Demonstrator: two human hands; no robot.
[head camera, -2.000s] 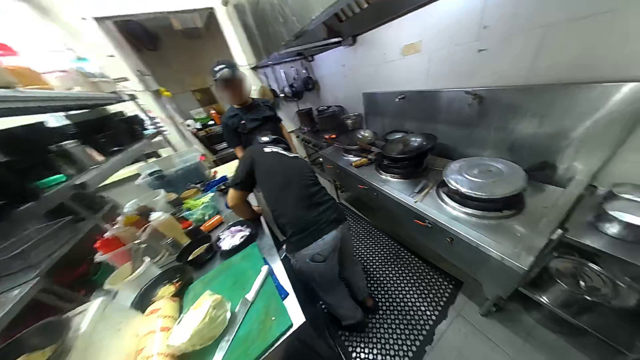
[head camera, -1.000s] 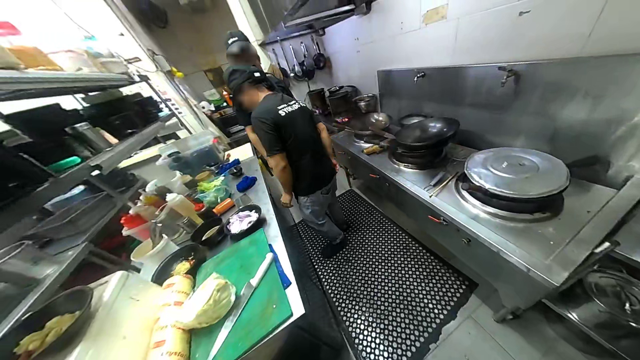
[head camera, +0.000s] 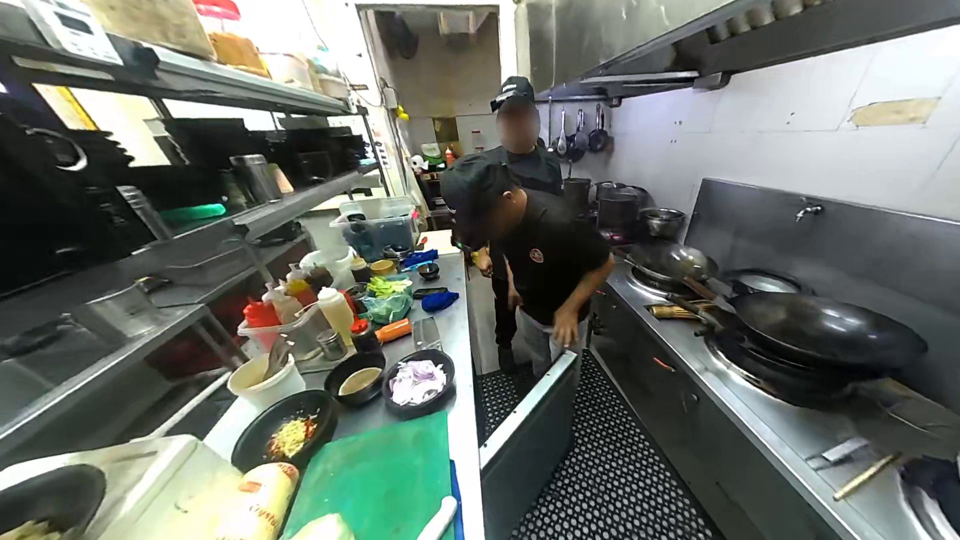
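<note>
Neither of my hands shows. Nearest to me on the steel counter lies a green cutting board (head camera: 379, 469), with part of a cabbage (head camera: 325, 528) and the white handle of a knife (head camera: 439, 517) at the bottom edge of the view. Beside the board stand a black bowl of sliced onion (head camera: 418, 382), a small black bowl of brown sauce (head camera: 359, 381) and a black bowl of chopped yellow and red bits (head camera: 292, 436). A plastic-wrapped roll (head camera: 256, 502) lies left of the board. The knife's blade is out of view.
Two people (head camera: 551, 255) stand in the aisle; one bends over an open under-counter door (head camera: 529, 420), a hand near its top edge. Woks (head camera: 825, 330) sit on the range at right. Squeeze bottles (head camera: 336, 315) stand at left below shelves. A perforated black mat (head camera: 622, 465) covers the floor.
The under-counter door now stands open across the aisle. The nearer person has turned from facing away and now bends over it. The view has shifted, cutting off the cabbage and knife.
</note>
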